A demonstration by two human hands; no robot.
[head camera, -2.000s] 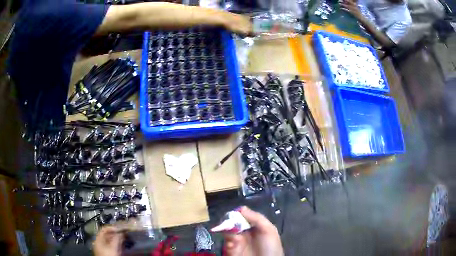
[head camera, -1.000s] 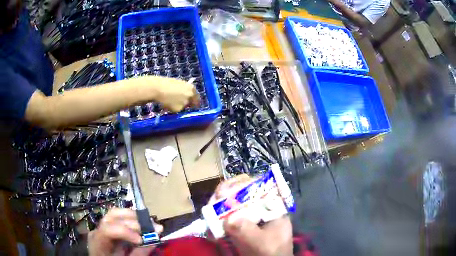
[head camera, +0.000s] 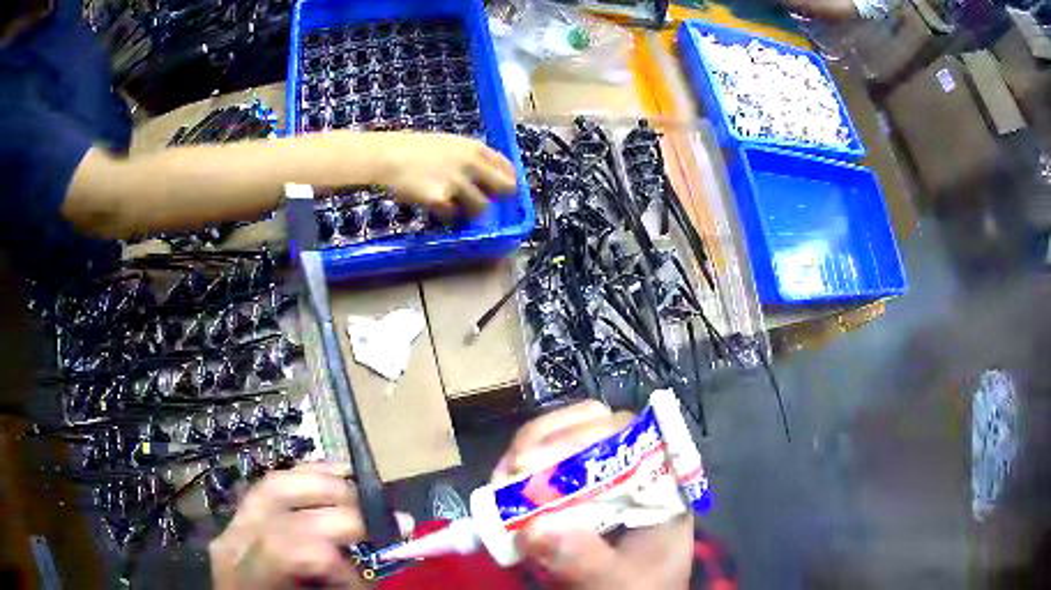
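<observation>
My right hand [head camera: 594, 507] grips a white, blue and red adhesive tube [head camera: 611, 473] at the bottom centre. Its pale pointed nozzle [head camera: 432, 544] points left, with the tip at or very near the connector end [head camera: 371, 561] of a flat black cable [head camera: 346, 403]. My left hand [head camera: 288, 530] holds that cable near this end, at the bottom left. The cable runs up from my fingers to a pale tip over the front edge of the blue bin. Whether the nozzle tip touches the connector cannot be told.
Another person's arm [head camera: 242, 179] reaches over the blue bin [head camera: 415, 256] of dark parts. Laid-out cable assemblies [head camera: 184, 380] lie left, tangled ones [head camera: 611, 265] on a clear tray right. A white tissue [head camera: 386, 342] lies on cardboard. Two blue bins stand far right, one with white parts [head camera: 772, 92].
The tube has come into full view and its nozzle now meets the connector end, which has turned and shifted slightly right. The other person's hand has moved to the bin's right side.
</observation>
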